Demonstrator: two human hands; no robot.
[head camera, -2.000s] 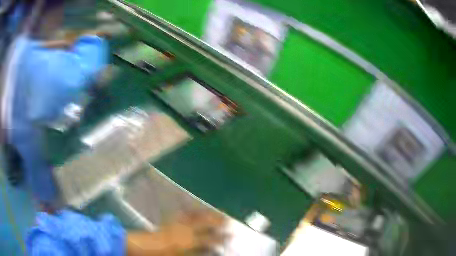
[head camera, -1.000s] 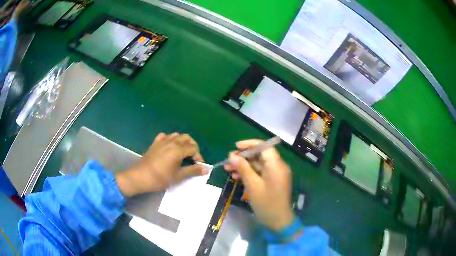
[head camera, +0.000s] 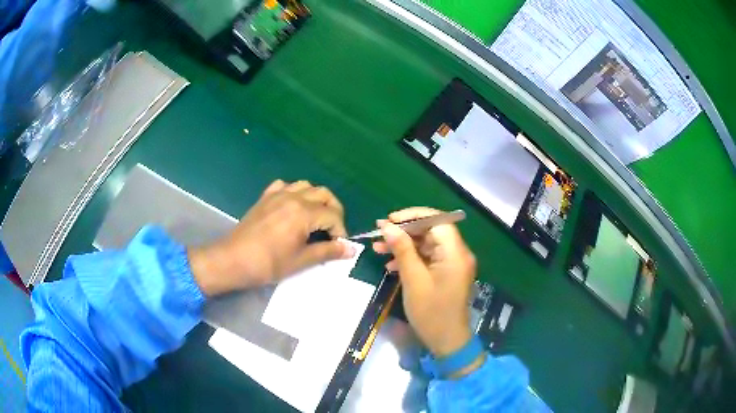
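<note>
My left hand (head camera: 278, 238) pinches a small white square (head camera: 352, 249) between thumb and fingers, above a grey adhesive sheet (head camera: 161, 211) with a white release liner (head camera: 311, 323). A dark bit shows under its fingers. My right hand (head camera: 432, 282) holds metal tweezers (head camera: 420, 223) like a pen, their tip at the white square by my left fingertips. A tablet unit (head camera: 379, 367) lies below my right hand, partly covered by the hand and sleeve. Its black frame, an orange flex strip and silver area show.
More tablet units (head camera: 492, 169) lie on the green mat (head camera: 323, 113) to the right and at the top left. Stacked grey strips (head camera: 89, 161) with a crumpled clear bag (head camera: 69, 121) lie at left. A metal rail (head camera: 557, 121) runs below a posted sheet. A blue sleeve shows at top left.
The view has shifted, so the mat's contents sit differently in the picture. My hands remain together, with the tweezers still at the left fingertips. The small white square now shows more clearly in the left fingers.
</note>
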